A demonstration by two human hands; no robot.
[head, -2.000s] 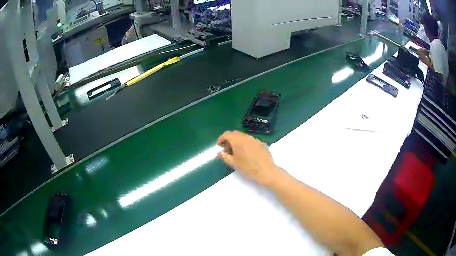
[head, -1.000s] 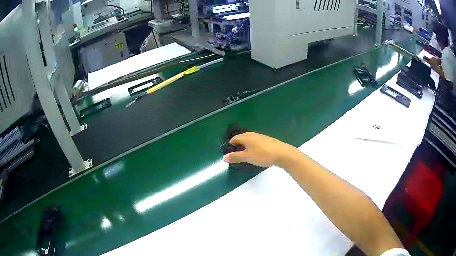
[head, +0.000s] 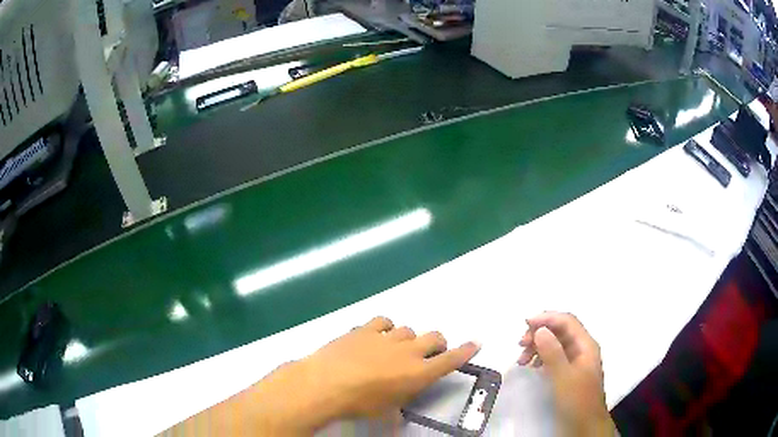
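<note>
A dark grey middle frame (head: 488, 401) is low in the view over the white mat (head: 444, 299), with a large see-through opening and small holes at its right end. My left hand (head: 367, 375) reaches over its left part, fingers spread, index finger along its upper edge. The thumb and any grip are hidden. My right hand (head: 565, 358) is just right of the frame, apart from it, fingers curled. A faint sheen between hand and frame may be clear film. I cannot tell if the right hand pinches anything.
The green conveyor belt (head: 341, 205) runs beyond the mat, with a black phone housing (head: 41, 341) at far left and another (head: 646, 124) far right. A thin tool (head: 676, 236) and stacked frames (head: 729, 147) lie on the mat at right.
My right hand has come back from the belt to the mat, and the black part it reached is gone from mid-belt. My left hand and the middle frame have come into view.
</note>
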